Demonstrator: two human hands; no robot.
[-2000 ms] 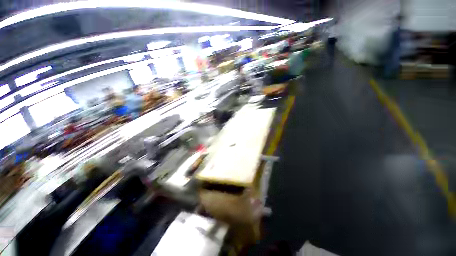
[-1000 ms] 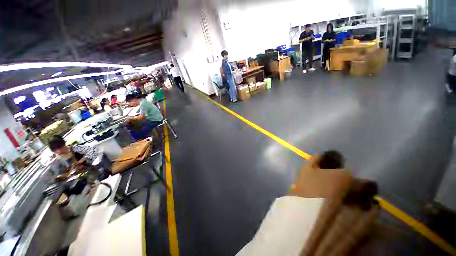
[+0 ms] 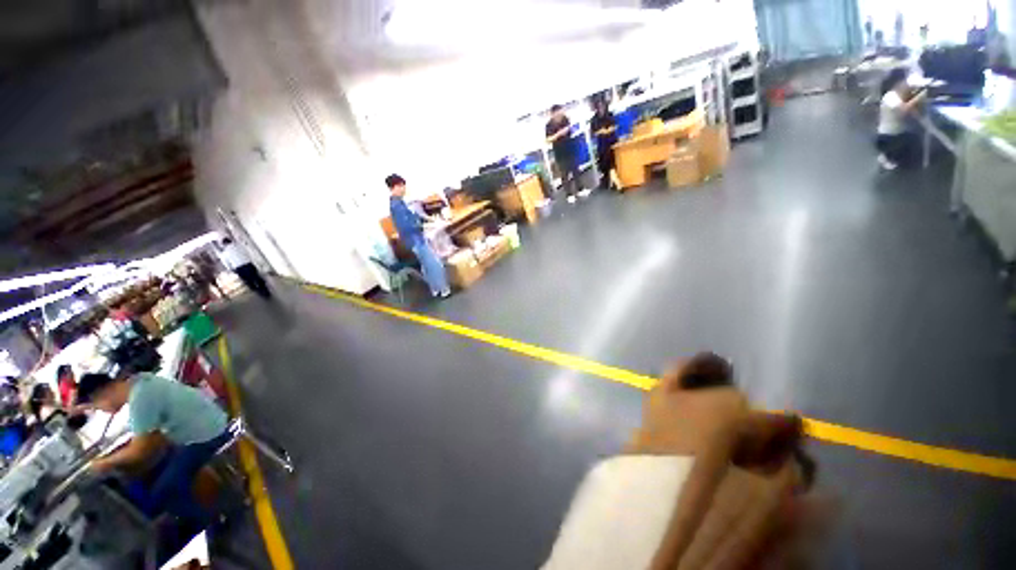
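Observation:
A tan-brown bundle (image 3: 696,423) with dark folded or rolled ends is in front of me at the lower right, cut off by the bottom edge. A white sheet or board (image 3: 618,512) lies against its left side. A blurred skin-toned shape at the bundle's right side may be my right hand (image 3: 819,529); its fingers and hold cannot be made out. My left hand is not in view.
A grey floor has yellow lines (image 3: 535,351). A person in teal (image 3: 178,412) sits at machines on the left. People stand by desks and cartons (image 3: 696,156) at the back. A person crouches or sits near a long table (image 3: 986,167) at right.
The view has turned right and steadied. The seated worker and standing people have shifted left in it, and the right-hand table has come in. The bundle stays in front of me.

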